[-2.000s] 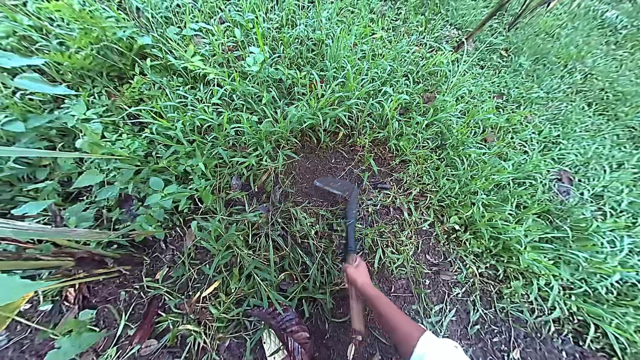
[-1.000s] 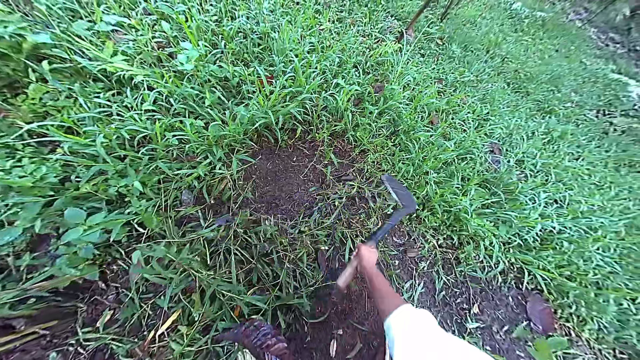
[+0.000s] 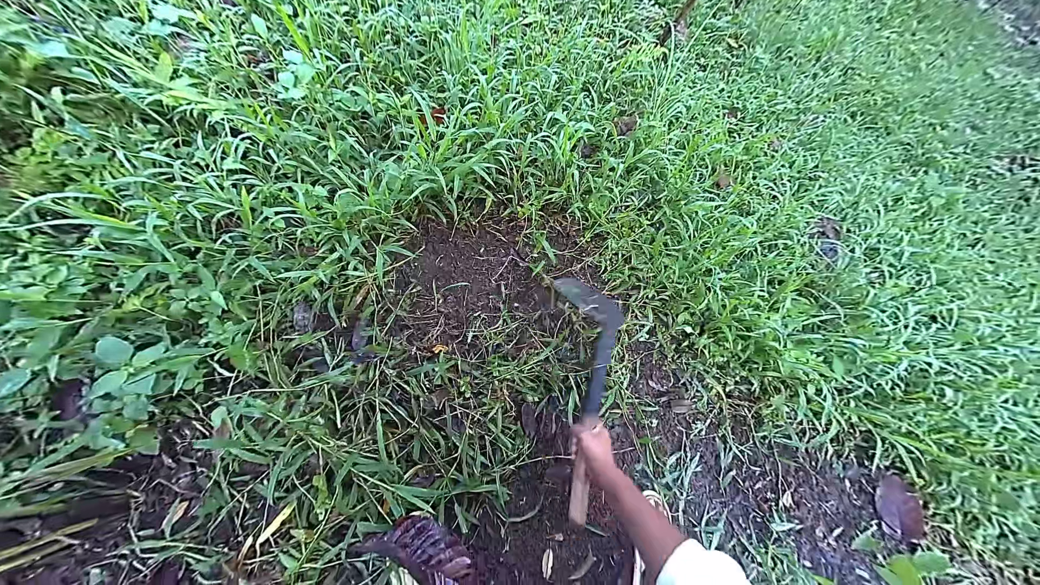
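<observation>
My right hand [image 3: 595,448] is closed around the wooden handle of a hooked sickle-like blade [image 3: 602,349], whose dark metal bends left at its far end. The blade's tip hangs over or rests at the right side of a patch of dark bare soil [image 3: 463,284]; contact is unclear. Part of the handle sticks out below my fist. Cut grass [image 3: 439,414] lies between the soil patch and me. My left hand is out of view.
Dense green grass [image 3: 812,244] surrounds the soil patch. Broad-leaved weeds [image 3: 114,357] grow at the left. A dry curled leaf [image 3: 426,548] lies at the bottom, a brown leaf [image 3: 899,508] at the lower right. Part of a shoe [image 3: 656,504] shows beside my forearm.
The hooked blade was right of the soil patch one second ago, pointing up and right; its end has swung left towards the soil. My right hand keeps its hold on the handle.
</observation>
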